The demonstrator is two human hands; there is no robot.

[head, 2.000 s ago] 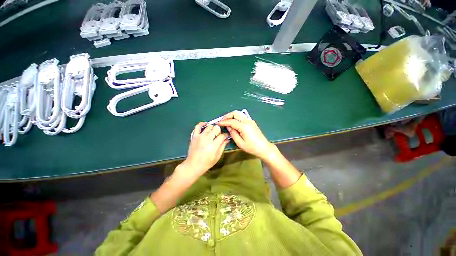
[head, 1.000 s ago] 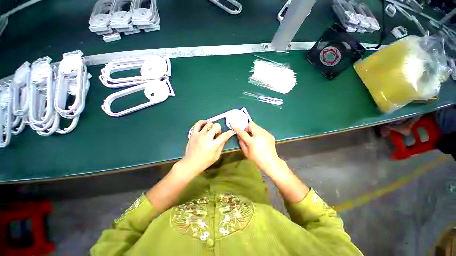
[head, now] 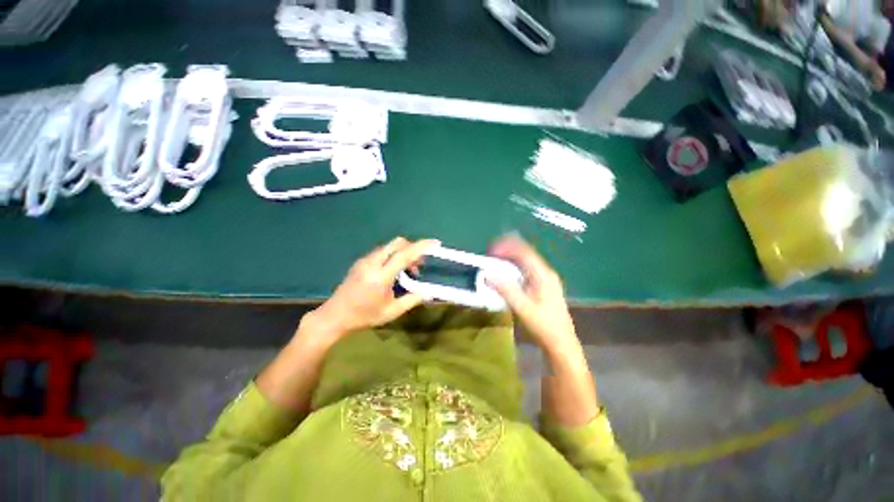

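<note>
A white plastic frame (head: 453,296) is held over the bench's near edge, its open slot facing up and its solid rounded part at the right. My left hand (head: 371,286) grips its left end between fingers and thumb. My right hand (head: 532,294) is at the solid right end, thumb on it; its fingers are blurred. A pile of white strips (head: 572,176) lies beyond my right hand, with a few strips (head: 554,215) apart below it. Whether a strip is in the frame or my fingers cannot be told.
Stacked frames (head: 201,127) stand at left, two groups of frames (head: 316,173) beside them. Beyond the metal rail (head: 431,106) are more frames (head: 343,31). A grey post (head: 642,64), black fan (head: 689,154) and yellow-filled bag (head: 809,211) are at right. Another person's hand (head: 863,64) shows top right.
The frame, earlier partly covered by my hands, is now lifted, level and more exposed, held by both ends. My hands have moved apart. The view has turned, shifting the bench items right.
</note>
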